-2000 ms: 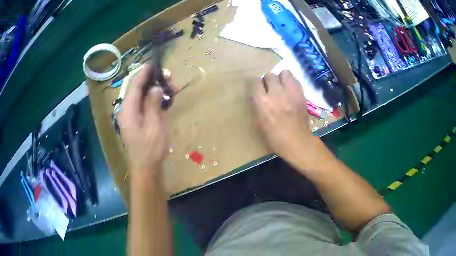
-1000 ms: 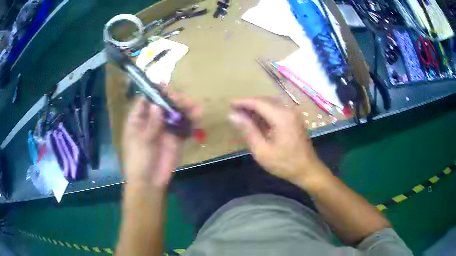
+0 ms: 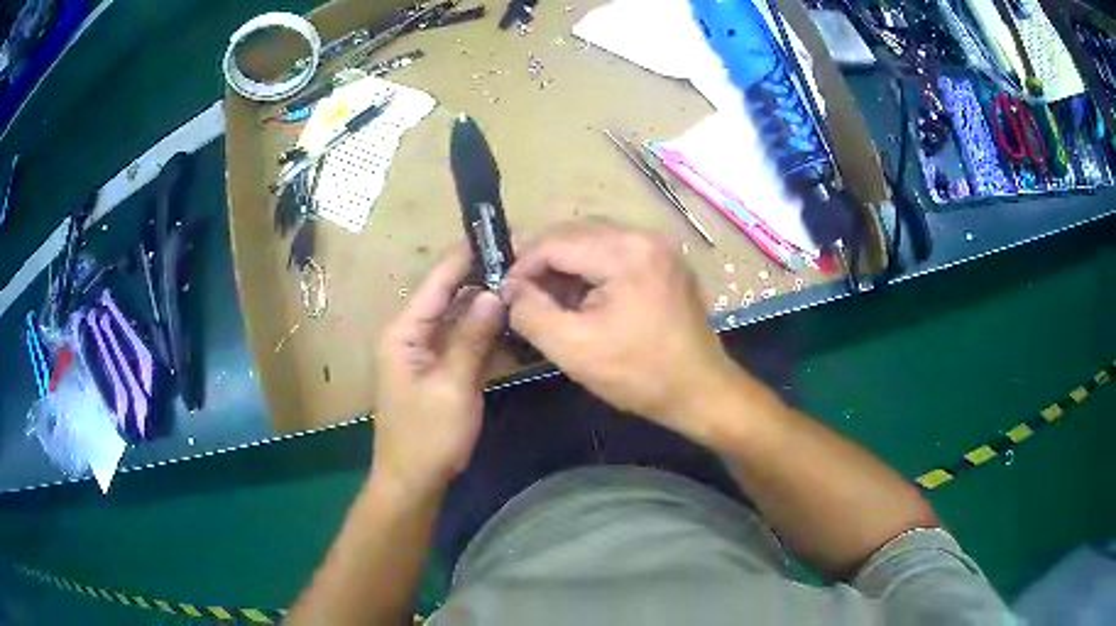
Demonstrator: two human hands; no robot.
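Note:
A long black tapered handle shell [image 3: 475, 171] points away from me over the cardboard tray, with a pale metallic part [image 3: 492, 242] showing along its near end. My left hand [image 3: 435, 367] holds the shell's near end between thumb and fingers. My right hand [image 3: 624, 324] has its thumb and fingertips closed together at the same end, touching the work. Whether a small part is between the right fingertips is hidden. The shell's lowest end is covered by the fingers.
Cardboard tray [image 3: 255, 263] holds a tape roll [image 3: 228, 58], a perforated white sheet [image 3: 355, 184] with slim tools, a pink pen-like tool [image 3: 722, 202], tweezers [image 3: 661, 184] and a blue electric screwdriver [image 3: 765, 92]. Pink-and-black handles [image 3: 119, 361] lie left; parts bins with red-handled scissors [image 3: 1018, 132] are right.
The shell has swung from slanting left to nearly upright in view, its far end clear of the tape roll. My right hand has moved left and now meets my left hand at the shell.

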